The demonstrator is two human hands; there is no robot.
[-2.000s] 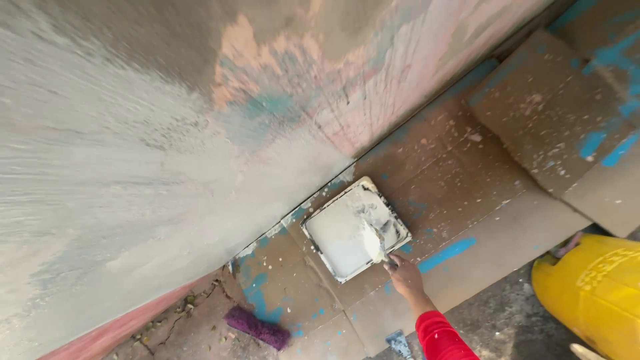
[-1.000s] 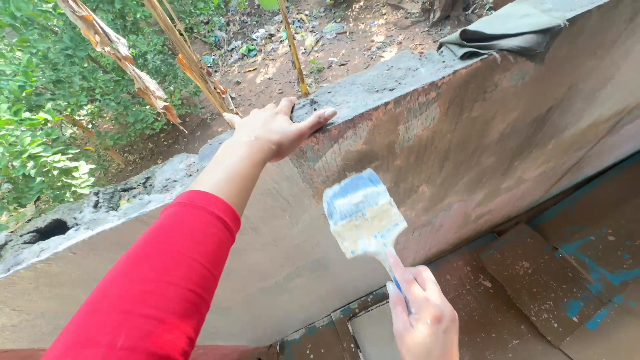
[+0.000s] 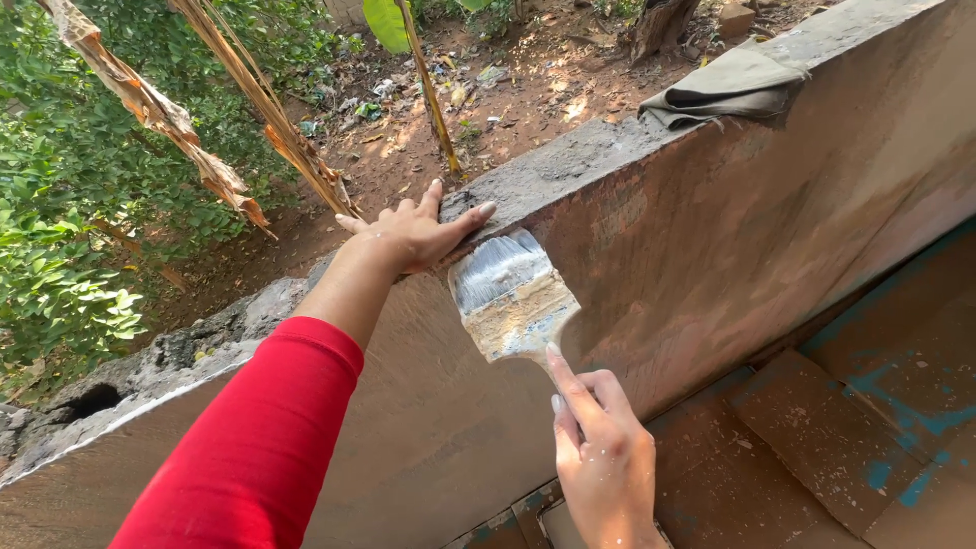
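Note:
My left hand (image 3: 415, 232) rests with spread fingers on the rough top of a low wall (image 3: 587, 156) and grasps no object. My right hand (image 3: 602, 450) grips the handle of a wide paintbrush (image 3: 515, 297). White paint coats the bristles, and the ferrule is crusted with dried paint. The bristle tips are at the wall's upper edge, just right of and below my left hand. Below my right hand, mostly hidden, is part of the paint tray (image 3: 563, 526).
A folded grey-green cloth (image 3: 728, 88) lies on the wall top. Cardboard sheets (image 3: 823, 435) with blue paint marks cover the ground along the wall's foot. Beyond the wall are dry plant stems (image 3: 267, 107), leafy bushes (image 3: 61, 198) and littered soil.
The view has swung up from the tray to the wall top. Since one second ago, the brush in my right hand has come up close to the wall's edge; my left hand stays on the wall.

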